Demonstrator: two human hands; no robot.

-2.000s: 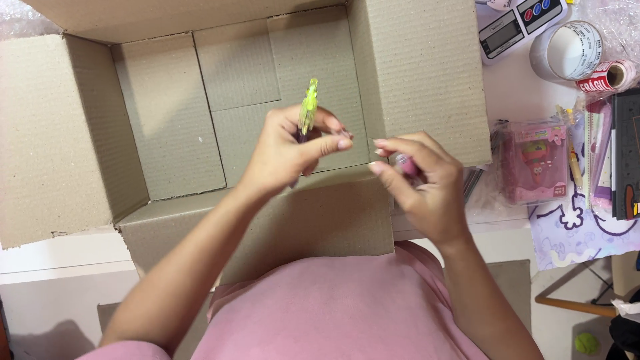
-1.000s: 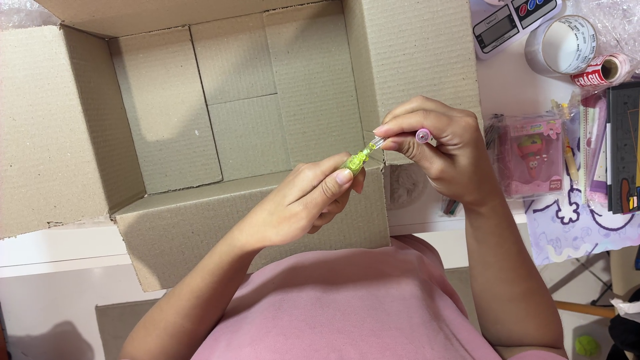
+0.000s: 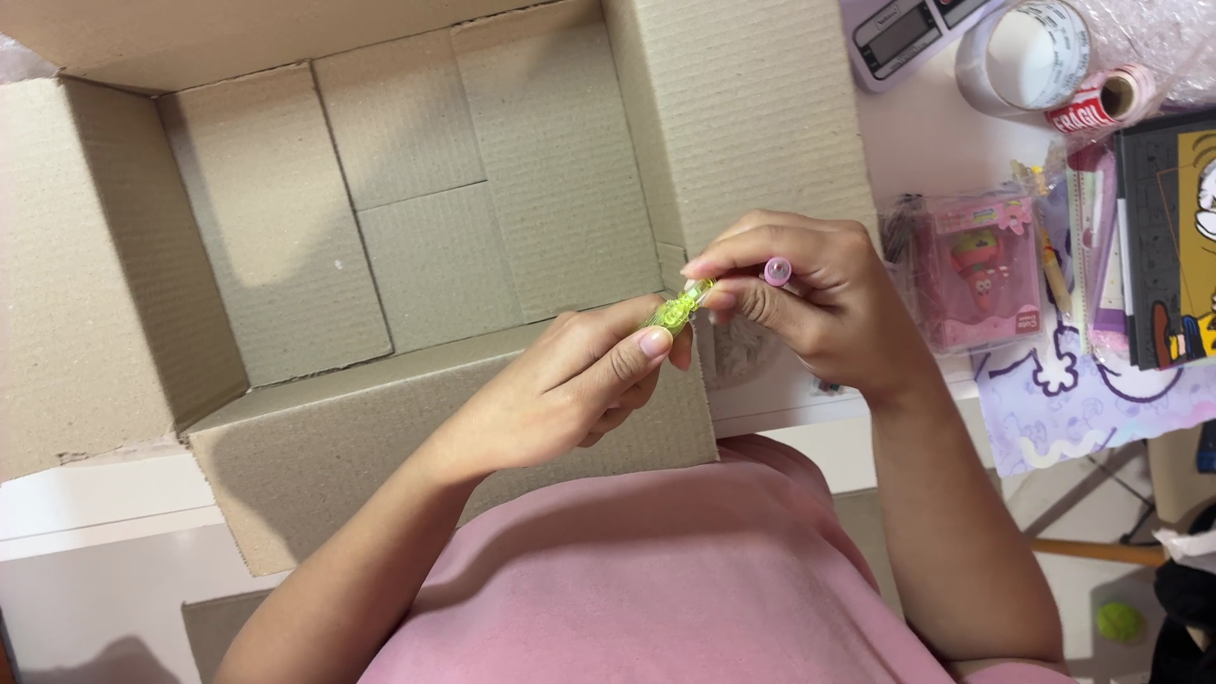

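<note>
My left hand point(image 3: 579, 380) grips a translucent yellow-green pen-like item point(image 3: 673, 313) between thumb and fingers, in front of my body. The fingertips of my right hand point(image 3: 807, 294) pinch the clear upper end of that item. A pink pen-like item point(image 3: 777, 272), seen end-on, is also held between the fingers of my right hand; most of its length is hidden. Both hands are over the near right corner of an open cardboard box point(image 3: 456, 418), whose flaps are spread outward.
To the right lie a pink packaged character item point(image 3: 983, 275), books point(image 3: 1164, 237), a clear tape roll point(image 3: 1035, 52), a red-and-white tape roll point(image 3: 1102, 100), a digital scale point(image 3: 902, 33) and bubble wrap point(image 3: 1173, 47). A patterned purple sheet point(image 3: 1092, 408) overhangs the table edge.
From two seconds ago, my hands have come together, and my right fingertips have taken hold of the yellow-green item's end. Over the last second they have stayed nearly in place.
</note>
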